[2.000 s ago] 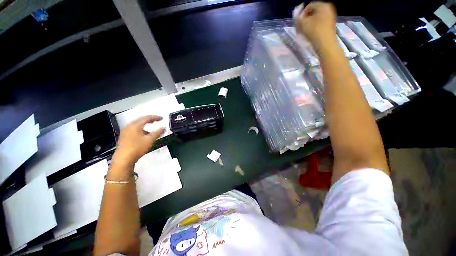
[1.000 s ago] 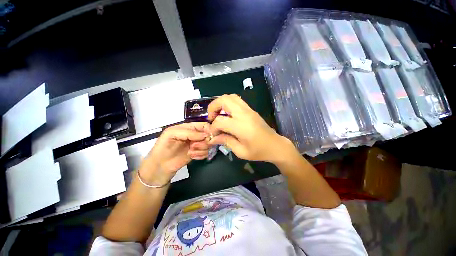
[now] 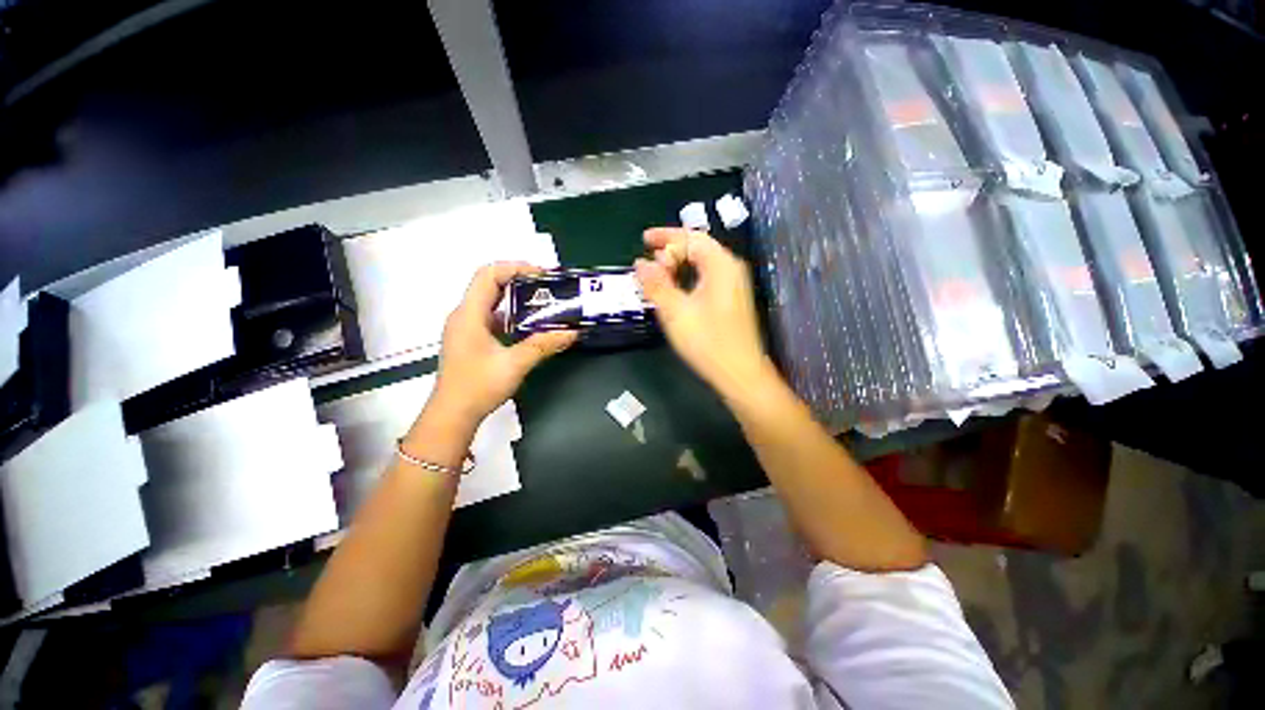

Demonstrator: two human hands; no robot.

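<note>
A dark box (image 3: pixel 534 308) with print lies in front of me. My left hand (image 3: pixel 502 333) grips its left end, thumb on the near side and fingers on the far side. A white label (image 3: pixel 611 296) with a small black print lies on the box's upper face. My right hand (image 3: pixel 694 298) is at the box's right end, fingers bent, fingertips at or just above the label's right end. Whether they pinch anything is unclear.
Open black cartons (image 3: pixel 285 298) with white lid flaps (image 3: pixel 243 472) stand at left. A tall clear tray stack (image 3: pixel 819 264) with bagged devices (image 3: pixel 957 284) stands at right. White scraps (image 3: pixel 626 408) lie on the green bench (image 3: pixel 562 451). A metal post (image 3: pixel 483 97) rises behind.
My hands were together in front of the box; now they are apart, the left holding the box, the right at its right end. A white label now shows on it. Another scrap lies near the trays.
</note>
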